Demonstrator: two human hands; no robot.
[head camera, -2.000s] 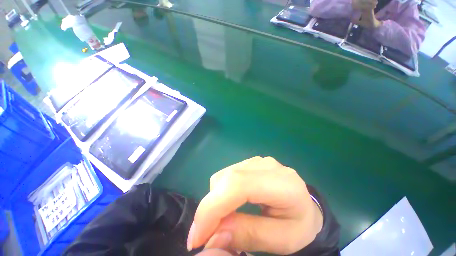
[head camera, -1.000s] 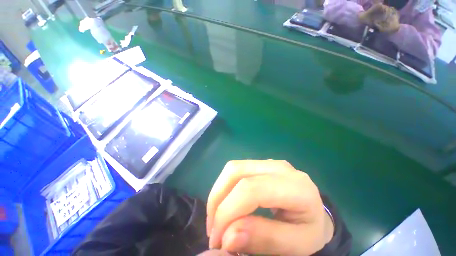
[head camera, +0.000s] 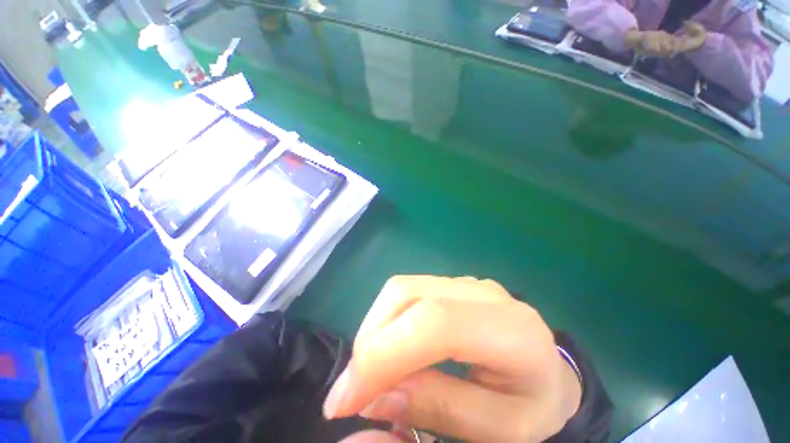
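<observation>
My right hand (head camera: 463, 355) is at the bottom centre above the green bench, its fingers curled together towards the thumb, with a silvery band at the wrist. No object shows in it. My left hand (head camera: 374, 437) shows only as a small bit of skin at the bottom edge, just below the right fingertips; the rest is cut off. Several glossy black panels (head camera: 234, 251) lie in a row on white sheets (head camera: 333, 221) at the left, glaring under the light.
Blue bins (head camera: 65, 229) stand left of the bench; the nearest holds white labelled pieces (head camera: 130, 342). White sheet (head camera: 706, 415) lies at lower right. A whitish bottle (head camera: 178, 52) is beyond the panels. Across the bench, a person in pink sleeves (head camera: 602, 19) sits behind more panels (head camera: 728, 102).
My right hand's fingertips have shifted slightly left and its fingers have moved a little. The other person's hands have changed pose. The panels still lie in their row.
</observation>
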